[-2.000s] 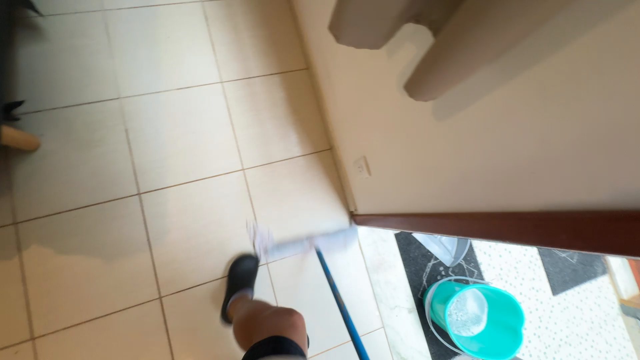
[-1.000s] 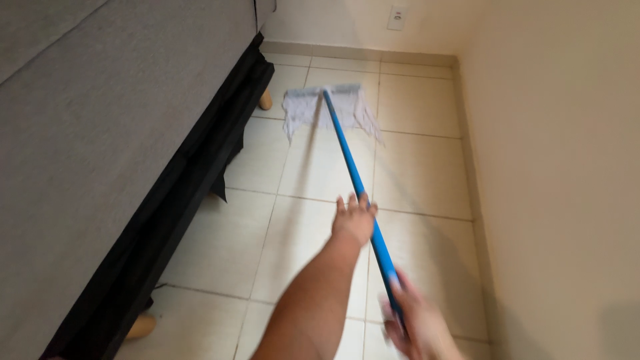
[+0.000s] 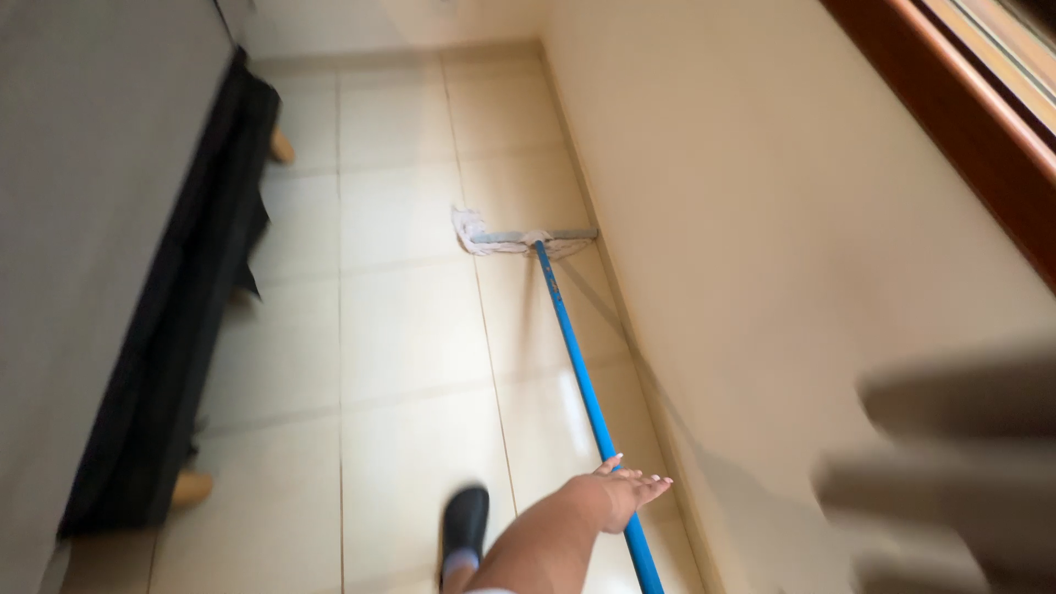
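My left hand rests around the blue handle of a floor squeegee, its fingers loosely extended across the pole. At the handle's far end, the grey squeegee head lies on the tiles, its right end at the baseboard. A pale, crumpled cloth is draped about the head and spreads out at its left end. The lower part of the handle leaves the bottom of the view. My right hand cannot be made out in the head view.
A grey sofa with black fabric underneath and wooden legs stands left. A beige wall runs along the right, below a brown wooden frame. My black shoe is on the tiled floor. Blurred grey-brown shapes, unidentifiable, fill the lower right.
One second ago both my hands were on the handle; now only the left shows there. The squeegee head has come away from the far wall to the right baseboard. The view has turned.
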